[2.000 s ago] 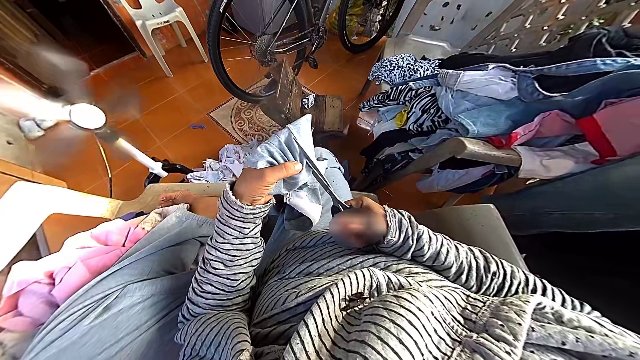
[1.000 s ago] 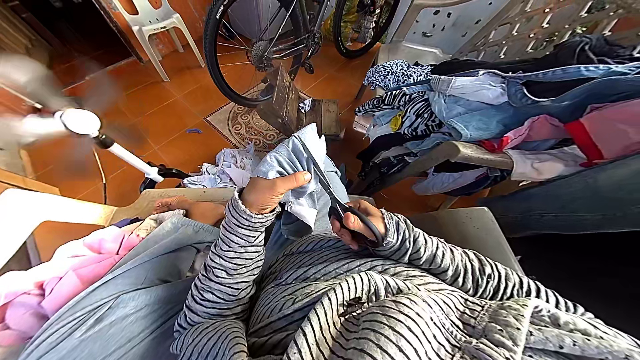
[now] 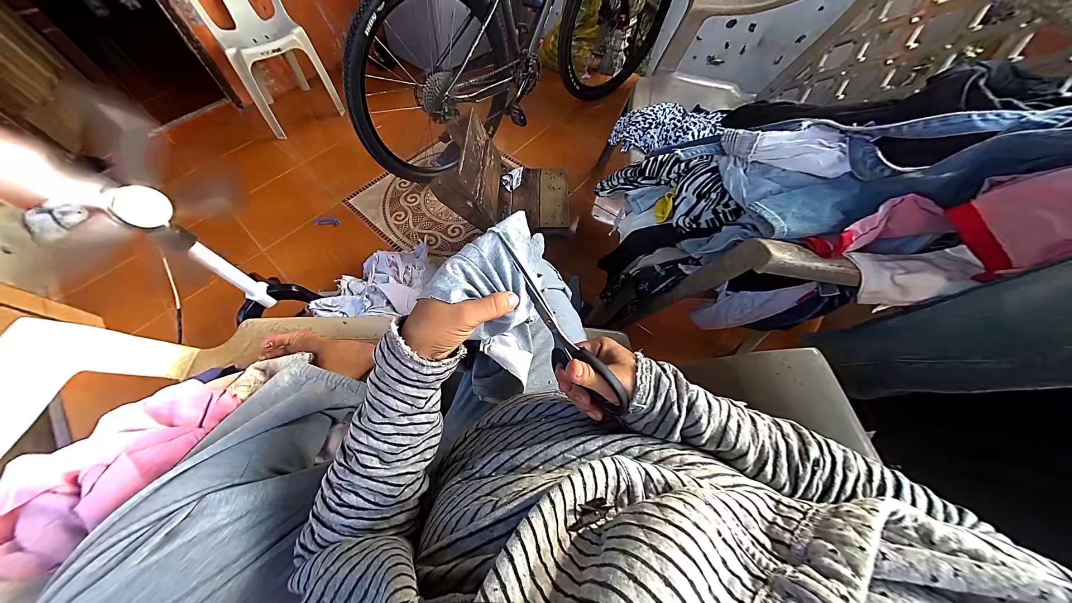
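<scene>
My left hand [image 3: 452, 322] grips a piece of light blue fabric [image 3: 481, 272], thumb on top and the other fingers hidden by the cloth. In my right hand [image 3: 599, 377] is a pair of black-handled scissors [image 3: 544, 310], my fingers through the handle loops. The blades point up and away from me and lie against the blue fabric, just right of my left thumb; whether they are parted is hard to tell. A whitish fold of the cloth hangs below my left hand, over my lap.
A fan [image 3: 142, 206] stands at the left, its blades blurred. Fabric scraps [image 3: 385, 280] lie beyond my lap. Clothes [image 3: 779, 201] are heaped on a chair at the right, pink cloth [image 3: 109, 469] at the lower left. Farther off are a wooden block [image 3: 548, 197], bicycle [image 3: 435, 92] and plastic chair [image 3: 264, 42].
The scissors have shifted in my right hand, and their handles now show more plainly than two seconds ago. My left hand keeps its hold on the blue fabric.
</scene>
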